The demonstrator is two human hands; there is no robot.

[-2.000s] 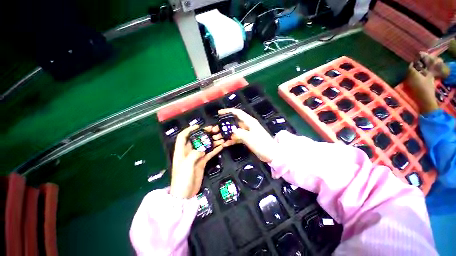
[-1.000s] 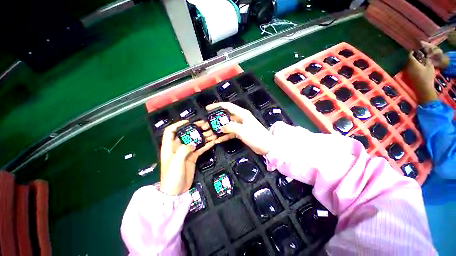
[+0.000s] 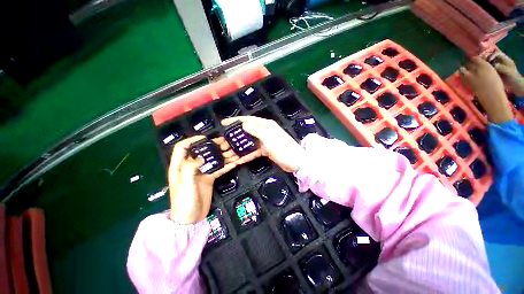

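Observation:
My left hand [image 3: 188, 182] holds a black smartwatch body [image 3: 207, 157] with white text lines on its lit screen. My right hand [image 3: 271, 140] holds a second watch body [image 3: 241, 139], also showing white text lines. The two watches are side by side above a black foam tray [image 3: 230, 264]. The tray holds several dark watches, some with small white labels. Two watches in it are lit with green and white graphics, one [image 3: 246, 210] below my hands and one [image 3: 216, 226] beside my left sleeve. Two pockets near the tray's lower left are empty.
A red-orange foam tray [image 3: 356, 135] full of watches lies to the right. Another person's hands [image 3: 488, 80] are at the far right. Stacked foam [image 3: 454, 23] stands at the upper right, more [image 3: 26, 252] at lower left. A metal rail and white roll [image 3: 242, 17] are behind.
The watch screens in both hands have changed from green and white graphics to white text lines. The view has shifted, so the trays appear further left and higher. The other person's hands have moved slightly.

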